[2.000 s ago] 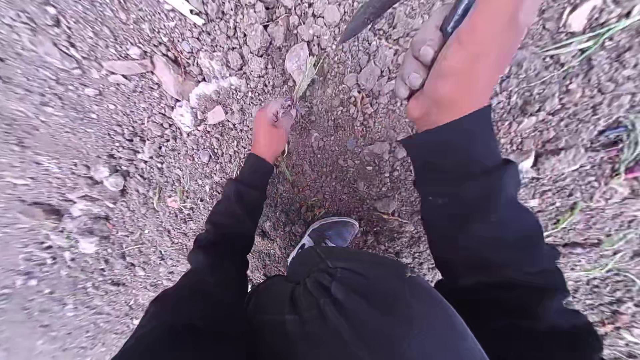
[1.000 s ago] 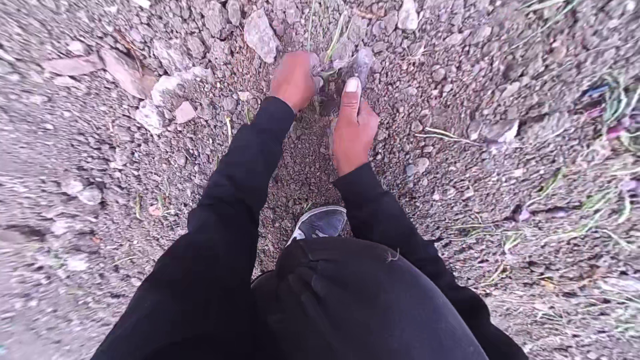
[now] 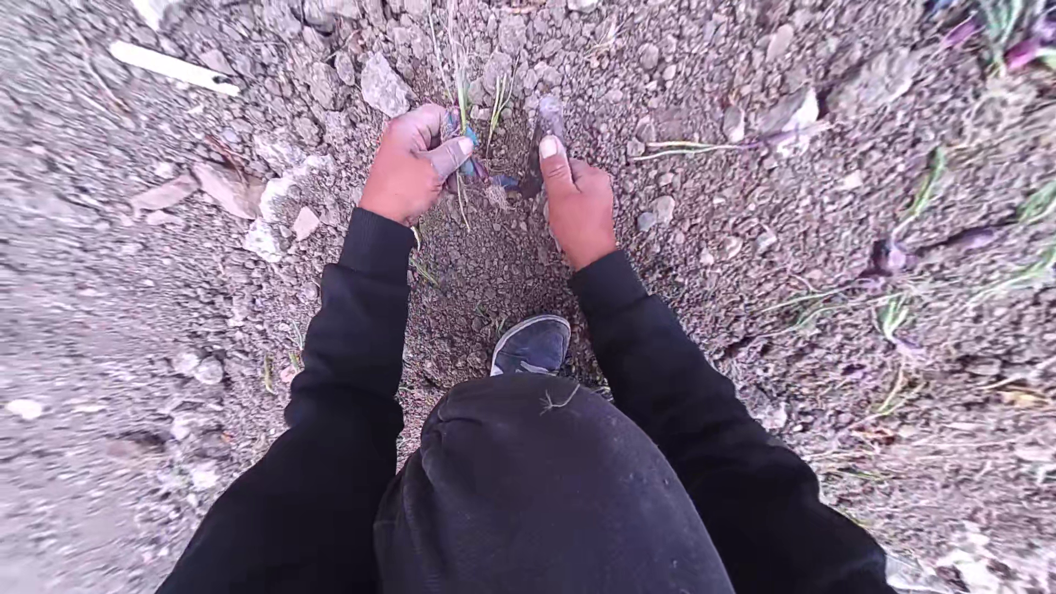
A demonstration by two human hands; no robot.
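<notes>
Thin green stems and small purple onions [image 3: 472, 165] are pinched in my left hand [image 3: 417, 165], between thumb and fingers, with pale roots dangling at the right. Close to its right, my right hand [image 3: 577, 194] grips something dark and narrow, thumb on top; its earth-coated upper part [image 3: 548, 120] points away from me. It looks like the tool with a dark blade from the earlier view, though the fingers hide much of it. Loose crumbly soil [image 3: 478, 256] lies beneath both hands.
Stones, one pale rock [image 3: 384, 85] among them, lie beyond my left hand, with a whitish stick [image 3: 173, 68] at upper left. Purple onions with green tops [image 3: 893, 256] are scattered on the right. My shoe [image 3: 532, 345] stands below the hands.
Two seconds ago my right hand was raised at upper right with a dark blade; it is now low beside my left hand. Onions with roots now show in my left hand.
</notes>
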